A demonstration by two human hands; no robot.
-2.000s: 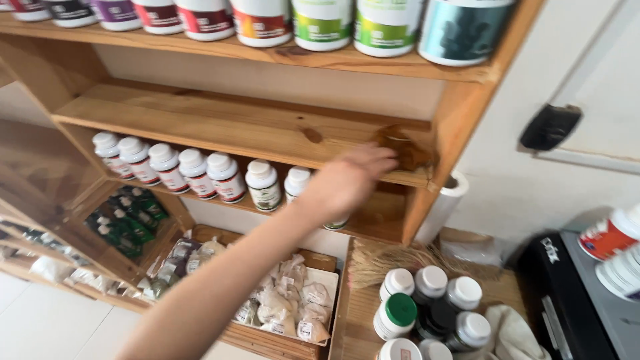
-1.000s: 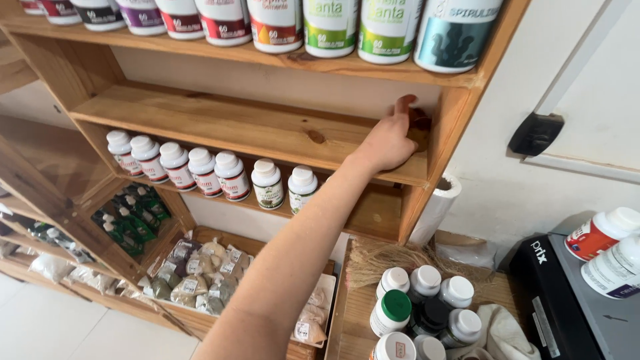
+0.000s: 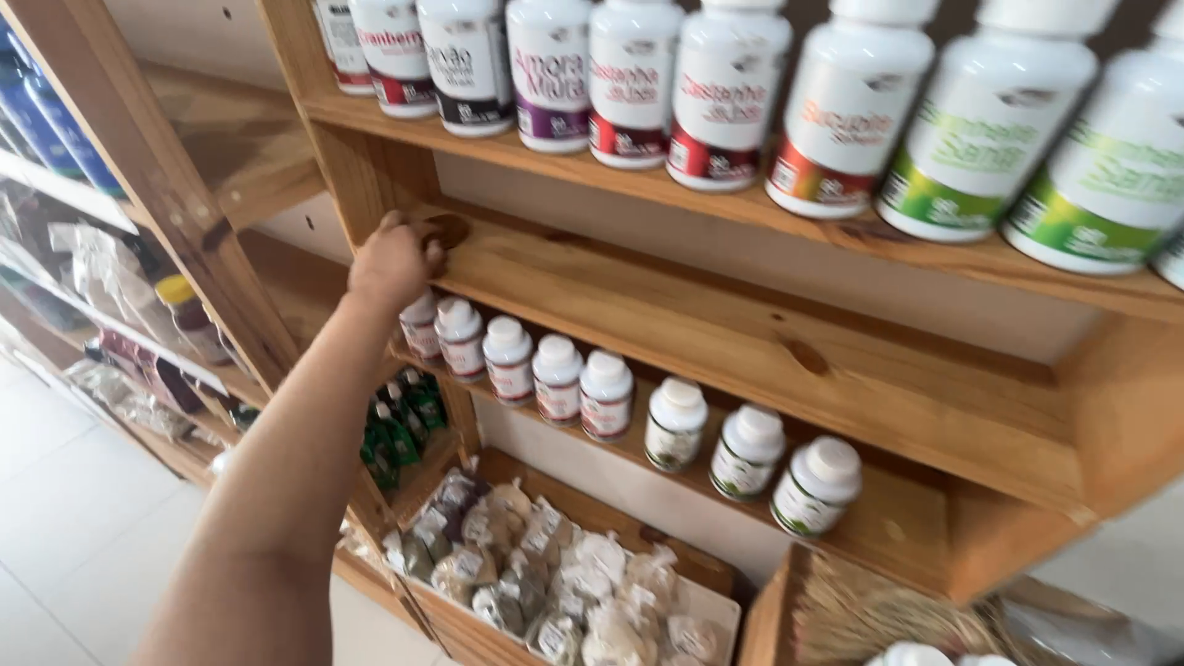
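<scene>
My left hand (image 3: 393, 264) reaches in from the lower left to the left end of a wooden shelf board (image 3: 647, 305). Its fingers are curled on a brown, translucent-looking cloth (image 3: 449, 231), partly hidden by the hand and pressed against the board near the side panel. Just below the hand, white supplement bottles (image 3: 509, 361) with red-trimmed labels stand in a row on the lower shelf. Farther right on that shelf are several white bottles (image 3: 747, 453) with green-trimmed labels. My right hand is out of view.
Large white supplement bottles (image 3: 731, 97) line the shelf above. Below sit small bagged goods in a tray (image 3: 717, 601), with green bottles (image 3: 398, 430) to their left. An upright side panel (image 3: 1138, 407) bounds the shelves at right. Another shelving unit (image 3: 139, 185) stands at left.
My left hand and the brown cloth have moved from the right end of the shelf board to its left end. The view has shifted left and closer.
</scene>
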